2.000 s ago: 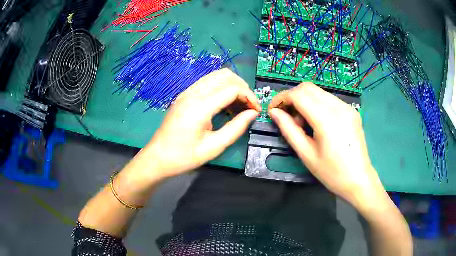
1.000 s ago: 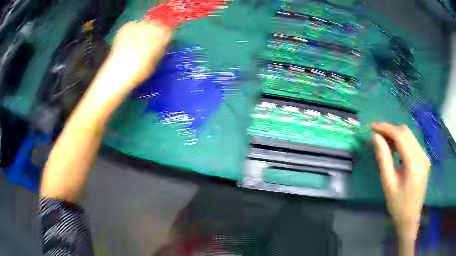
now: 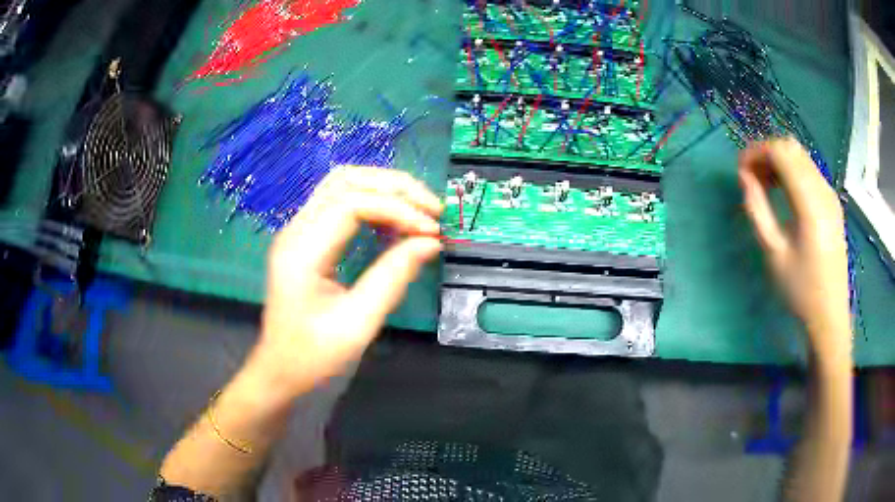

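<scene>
The black ribbed carrier (image 3: 643, 314) lies across the bench with green circuit boards in it. The nearest board (image 3: 569, 227) has a row of silvery-white parts; a short red and a dark wire stand at its left end. Boards farther back (image 3: 550, 132) carry many red, blue and dark wires. My left hand (image 3: 339, 260) pinches a thin red wire at the nearest board's left edge. My right hand (image 3: 797, 230) is right of the carrier, fingertips at the near end of the black wire pile (image 3: 726, 74); it is blurred, and I cannot tell if it holds a wire.
A red wire pile (image 3: 280, 31) lies at the upper left, with a larger blue wire pile (image 3: 285, 152) nearer. A black square fan (image 3: 128, 162) stands at the left. A pale frame (image 3: 878, 147) is at the right edge. The bench's front edge runs below the carrier handle.
My left hand has moved from the red pile to the nearest board, now with a red wire. My right hand has moved up to the dark wires. The carrier appears farther left as the view shifted.
</scene>
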